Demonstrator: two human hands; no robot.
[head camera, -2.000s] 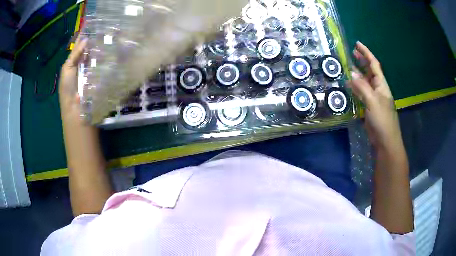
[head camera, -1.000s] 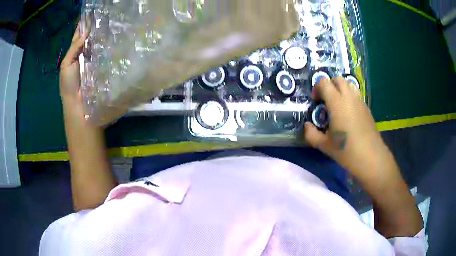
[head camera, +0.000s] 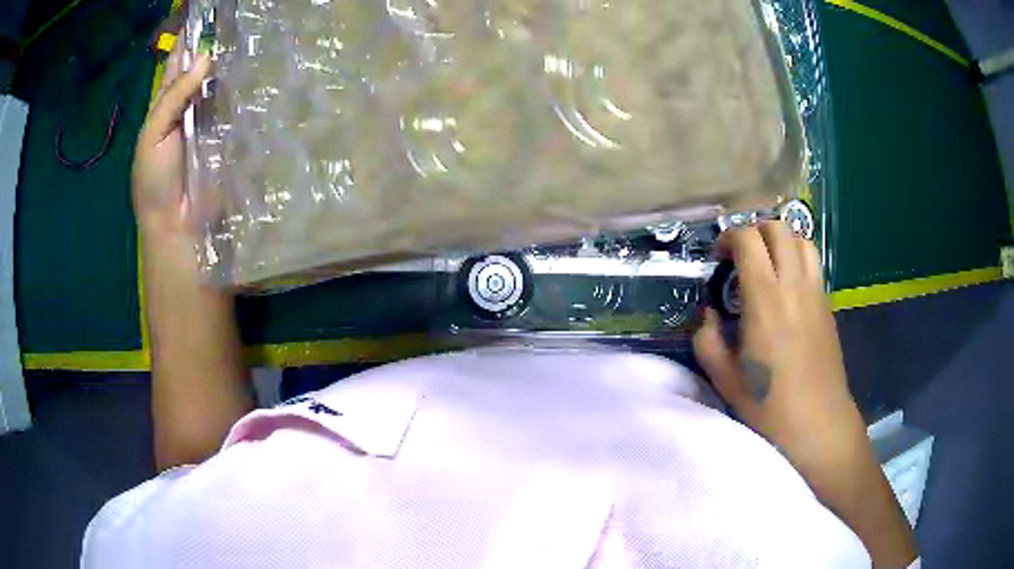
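A clear blister tray (head camera: 428, 145) with brown cardboard showing through it lies across the middle, over a lower clear tray. My left hand (head camera: 169, 150) grips its left edge. Speaker drivers lie in the lower tray: one (head camera: 496, 286) near its front edge, one (head camera: 797, 218) at the right, one (head camera: 667, 232) partly covered. My right hand (head camera: 769, 306) is at the lower tray's right front, its fingers and thumb around a dark-rimmed speaker driver (head camera: 731, 291). The fingers hide part of this driver.
A green mat (head camera: 912, 167) with yellow tape (head camera: 928, 289) surrounds the trays. A thin dark lead (head camera: 89, 156) curls at the left. White ribbed pieces stand at the far left (head camera: 11, 267) and lower right (head camera: 906, 472).
The cardboard and upper clear tray have swung down and right, covering most of the drivers. My right hand has come in from the tray's right side onto a driver.
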